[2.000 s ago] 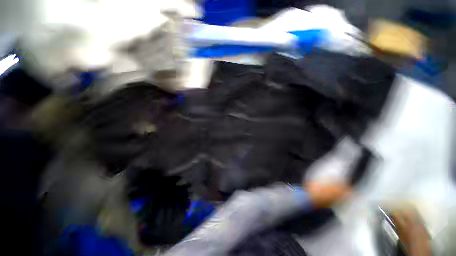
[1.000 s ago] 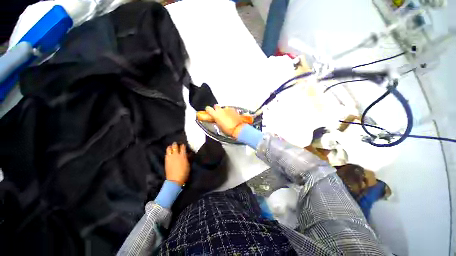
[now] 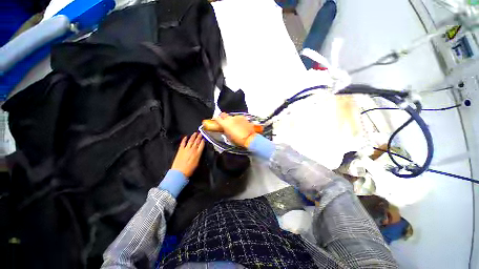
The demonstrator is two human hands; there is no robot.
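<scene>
A large black garment lies spread over the white-covered table, with raised seams across it. My right hand is closed around the orange-brown handle of a steam iron. The iron's plate rests at the garment's right edge, over a narrow dark part. My left hand lies flat on the garment just left of the iron's tip, fingers apart, holding nothing. A small dark flap of cloth shows beyond the iron on the white cover.
Dark hoses and a cable loop from the wall at right to the iron. A pale pad lies right of the iron. A grey-blue padded arm is at upper left. A dark blue padded form stands beyond the table.
The view has swung from blur to the table. Since one second ago, the iron has moved left onto the garment's edge, and my left hand has moved up close to its tip.
</scene>
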